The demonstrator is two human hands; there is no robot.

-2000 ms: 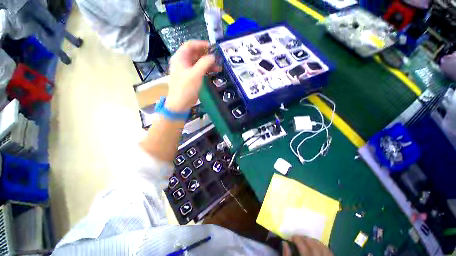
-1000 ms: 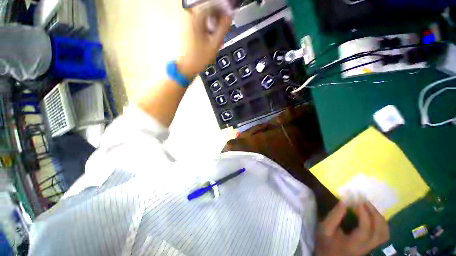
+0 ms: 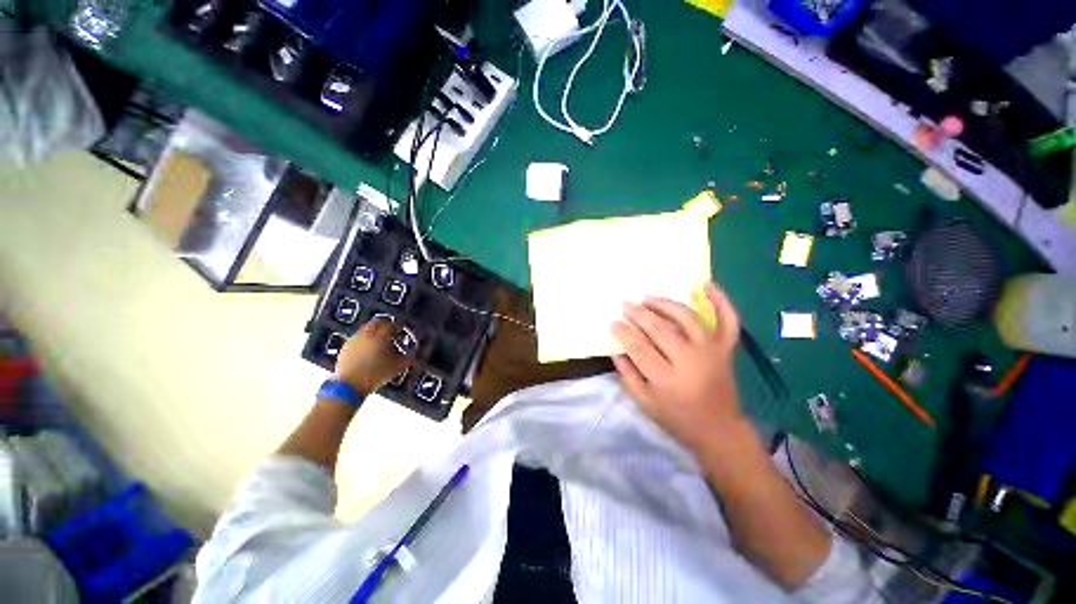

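Observation:
My left hand (image 3: 368,356), with a blue wristband, is over the black compartment tray (image 3: 446,336). Its fingertips are at a watch unit (image 3: 405,341) in one pocket; whether they grip it cannot be told. The tray sits at the bench edge, with watch units in many pockets. My right hand (image 3: 684,360) lies palm down on the lower right part of the yellow paper sheet (image 3: 590,277), fingers slightly spread. Nothing shows in it, but the palm is hidden.
Small circuit boards (image 3: 840,289) and white batteries (image 3: 798,325) lie right of the sheet, near an orange stick (image 3: 893,387) and a round black mesh item (image 3: 955,274). A power strip (image 3: 458,124), white adapter (image 3: 545,182) and white cable (image 3: 578,116) lie further back.
My left hand has come down from beyond the tray onto its units. My right hand has moved onto the yellow sheet and flattened. The view has shifted right over the bench.

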